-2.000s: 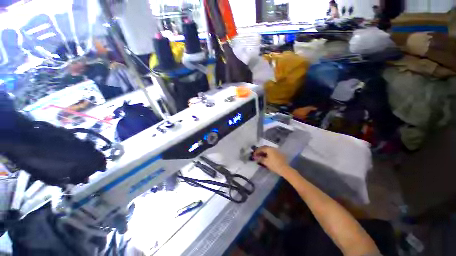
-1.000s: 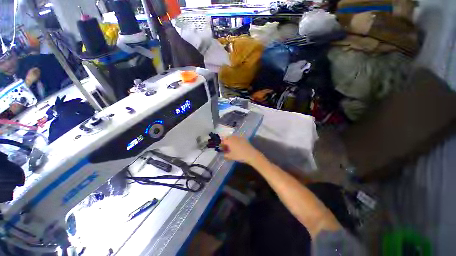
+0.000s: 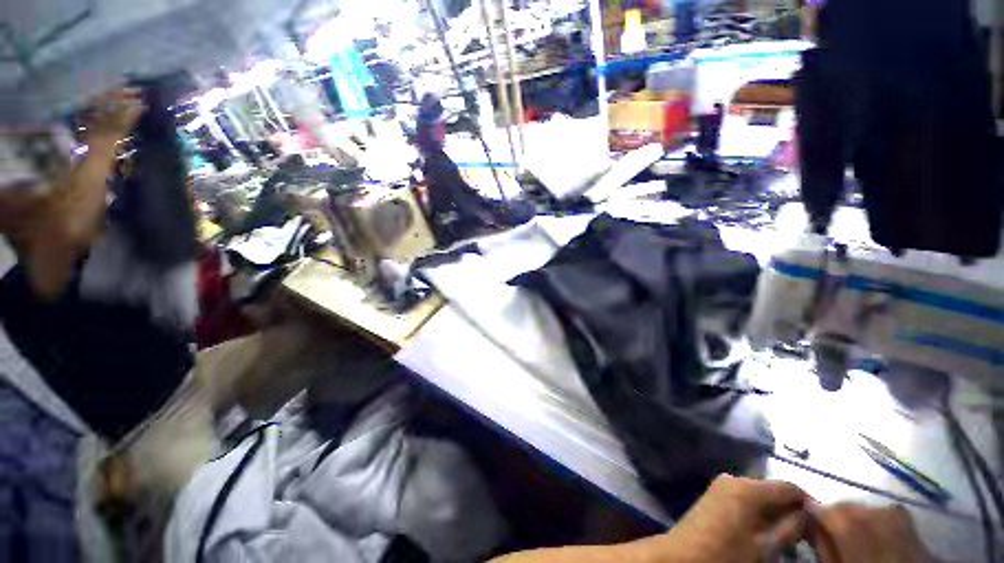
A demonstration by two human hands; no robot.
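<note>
My left hand [image 3: 738, 522] and my right hand [image 3: 870, 537] are together at the lower right edge, blurred and partly cut off. Their fingers are bent and meet; a small dark thing may be between them, too unclear to tell. A black fabric piece [image 3: 650, 330] lies crumpled on the table just beyond my left hand, over a pale fabric piece [image 3: 501, 261]. The white sewing machine head [image 3: 936, 313] is at the right. Yellow-green and blue thread snips [image 3: 908, 471] lie on its bed. A thin dark strip or cord [image 3: 842, 475] lies behind my hands.
A black cloth [image 3: 903, 132] hangs over the machine. Pale fabric [image 3: 385, 484] is heaped below the table's left edge [image 3: 528, 423]. A person's raised arm [image 3: 77, 198] is at the far left. Another machine [image 3: 385, 225] stands beyond.
The view has swung left. My right hand has left the small black cluster at the table's right end and is now beside my left hand, which has come into view.
</note>
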